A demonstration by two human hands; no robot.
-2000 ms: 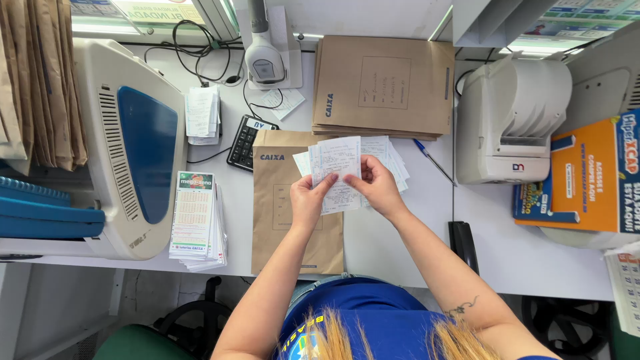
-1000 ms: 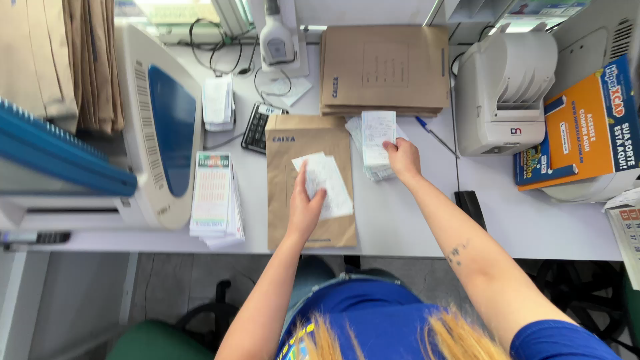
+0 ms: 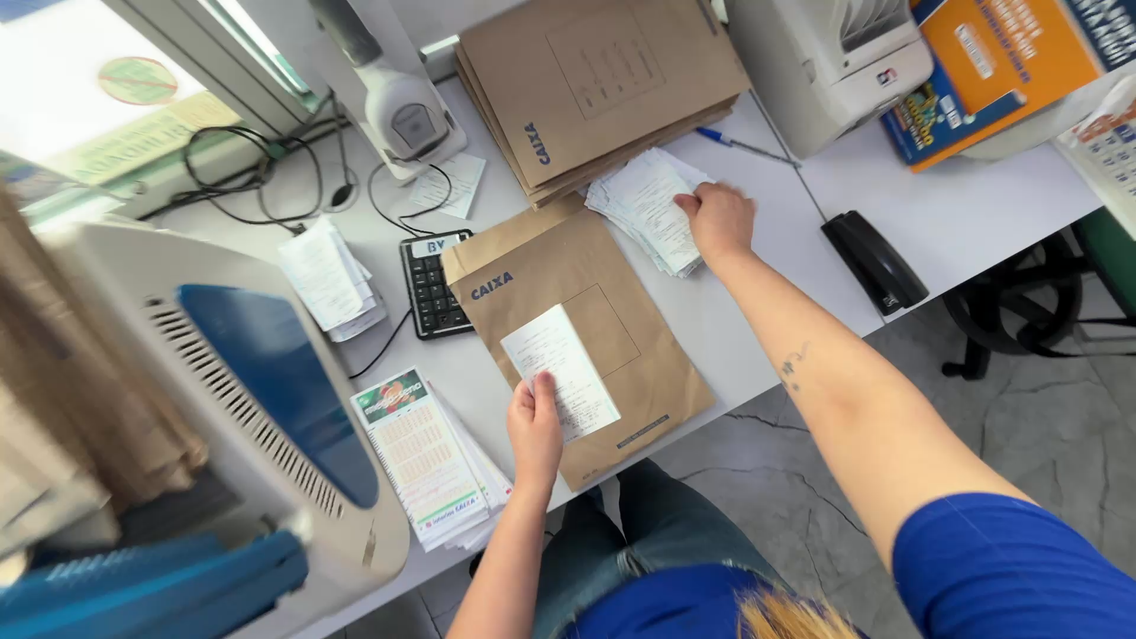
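Note:
My left hand (image 3: 536, 426) grips the lower edge of a small stack of printed paper slips (image 3: 561, 368), thumb on top, above a brown kraft envelope (image 3: 657, 373) lying on the desk. Up and to the right, my right hand (image 3: 723, 217) touches the right side of a fanned pile of printed slips (image 3: 648, 209); its fingertips are partly hidden, and whether it grips a slip cannot be told. A stack of brown envelopes (image 3: 612, 80) lies just behind that pile.
A keypad (image 3: 435, 288), more slips (image 3: 328, 280) and lottery forms (image 3: 426, 461) lie left, beside a large beige machine (image 3: 266, 390). A scanner on a stand (image 3: 404, 115) is behind. At right are a pen (image 3: 745, 146), a black stapler (image 3: 874, 262) and a white device (image 3: 825, 71).
Two seconds ago both hands held slips together over the envelope; now they are apart, the right at the fanned pile. The view has turned and come closer.

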